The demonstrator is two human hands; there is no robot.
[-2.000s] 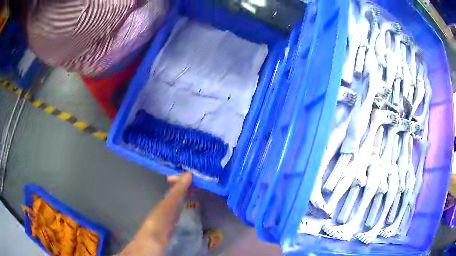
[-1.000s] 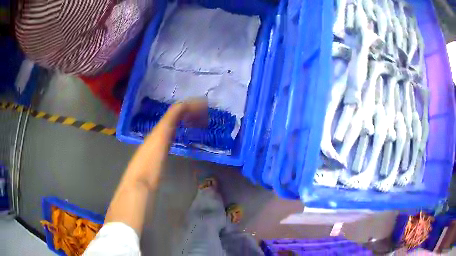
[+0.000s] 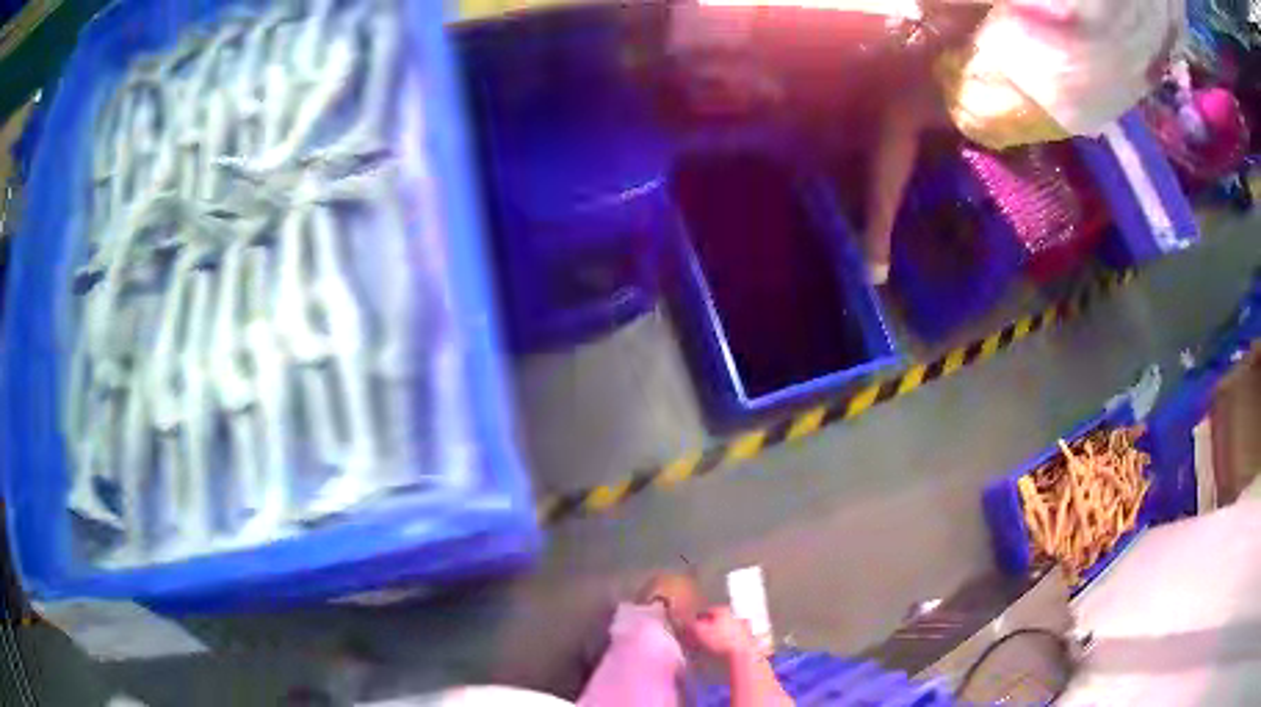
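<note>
A large blue crate (image 3: 484, 532) stands close on the left. Pale grey-white leg parts (image 3: 235, 352) lie in it in two rows, feet towards the near edge in the lower row. The picture is blurred. Neither of my hands can be made out. Small skin-toned shapes (image 3: 712, 633) at the bottom centre look like feet below my legs, but they are too blurred to be sure. A strip of white (image 3: 477, 698) at the bottom edge is cut off and unclear.
A dark, deep blue crate (image 3: 747, 402) stands on the floor beyond yellow-black tape (image 3: 754, 449). Another person's arm (image 3: 892, 200) hangs beside it. A blue crate of small orange parts (image 3: 1093, 490) is at the right. Blue plastic (image 3: 830, 684) lies at the bottom.
The view has swung right, so the leg-part crate is now on the left. The crate of blue parts and the arm that reached over it have left the picture.
</note>
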